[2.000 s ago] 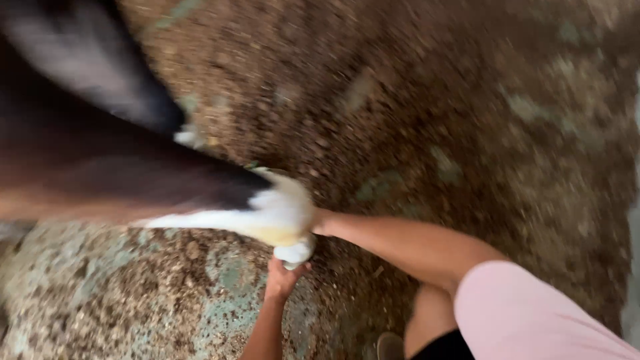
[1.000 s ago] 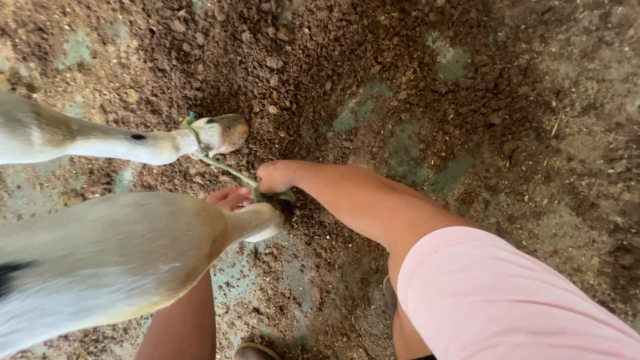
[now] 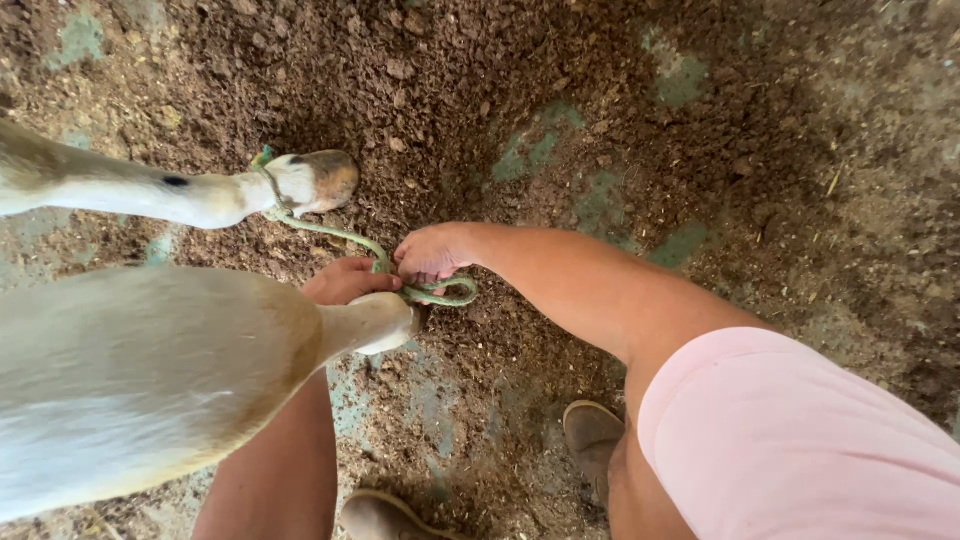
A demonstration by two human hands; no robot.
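Note:
Two pale legs of a hoofed animal reach in from the left edge. Green rope (image 3: 341, 233) circles the pastern of the far leg (image 3: 217, 196), just above its hoof (image 3: 335, 180), and runs to my hands beside the near leg (image 3: 360, 322). My left hand (image 3: 349, 280) pinches the rope between thumb and fingers, with part of the hand hidden behind the near leg. Close on its right, my right hand (image 3: 433, 253) has its fingers curled on the rope, and a rope loop (image 3: 457, 291) sticks out below them. The near hoof is mostly hidden.
Loose brown litter (image 3: 480, 112) covers much of the ground, with worn green floor patches (image 3: 679, 79) showing through. My two boots (image 3: 379, 517) are at the bottom. The animal's broad upper leg (image 3: 150, 360) fills the lower left, over my left arm.
Two seconds ago both hands were at a white lower leg. One second ago they were at the near hoof with the rope; now a rope loop shows below my right hand. The view has shifted.

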